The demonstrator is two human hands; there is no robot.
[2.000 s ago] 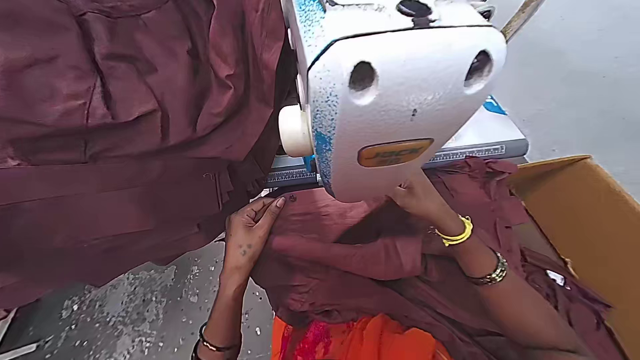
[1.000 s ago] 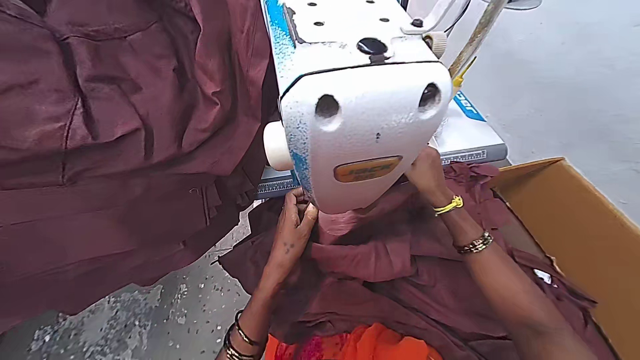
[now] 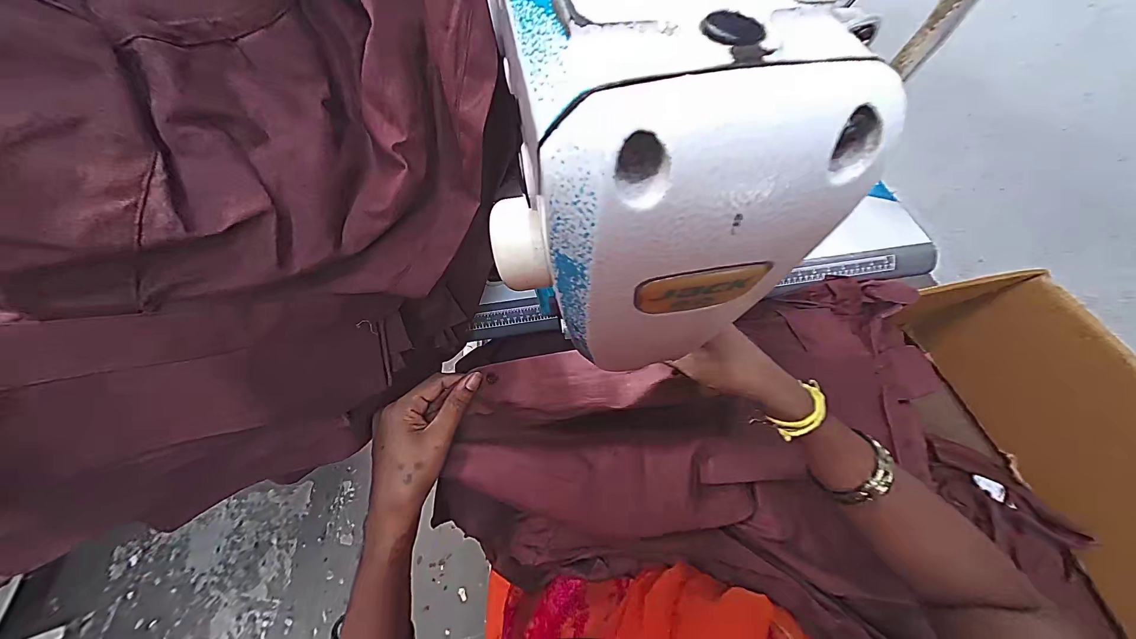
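A white and blue Jack sewing machine head (image 3: pixel 710 195) fills the upper middle and hides its needle area. Below it, maroon fabric (image 3: pixel 577 488) runs over the machine's near edge and the lap. My left hand (image 3: pixel 422 435) pinches the left end of a fabric edge between thumb and fingers, just left of the machine head. At the head's lower right, my right hand (image 3: pixel 732 364) is on the same fabric; its fingertips are partly hidden behind the head, so its hold is not clear.
More maroon fabric (image 3: pixel 222 355) hangs in a large heap on the left. A cardboard box (image 3: pixel 1029 382) stands at the right, with maroon cloth reaching into it. The machine bed (image 3: pixel 870 240) bears a ruler scale. Speckled grey floor (image 3: pixel 240 550) shows at lower left.
Since a second ago, my left hand has moved left, away from the machine head, and the fabric edge between my hands shows more fully. The view has shifted somewhat.
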